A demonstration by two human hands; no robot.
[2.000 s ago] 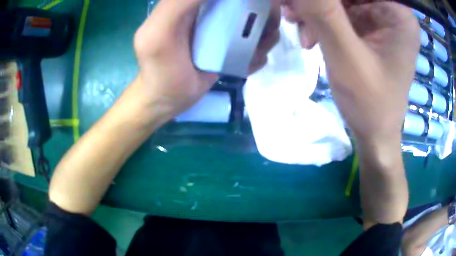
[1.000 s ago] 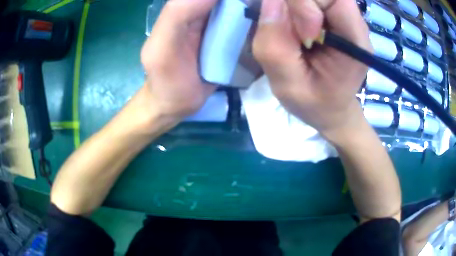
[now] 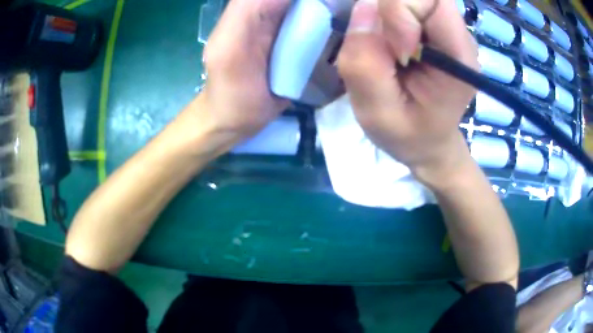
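Observation:
My left hand (image 3: 244,71) holds a pale blue-white plastic housing (image 3: 301,49) near the top of the picture, partly hidden by the fingers. My right hand (image 3: 409,84) is closed around a black hand tool (image 3: 500,94), whose long dark shaft runs out to the right edge. Its dark front end meets the housing's slotted face; exact contact is hidden by my fingertips. Below the hands lie a crumpled white cloth (image 3: 367,169) and another pale housing (image 3: 268,138) in a clear tray.
A clear blister tray (image 3: 513,190) with rows of pale housings is at right. A black hot air gun (image 3: 49,123) lies at left beside a tan cardboard sheet (image 3: 23,162). Yellow tape (image 3: 107,91) marks the green mat (image 3: 195,240). Another person's arm (image 3: 553,306) shows at lower right.
Since two seconds ago, my right hand has come in from the right to the housing with the tool, and the housing has turned. Since one second ago, both hands have shifted only slightly.

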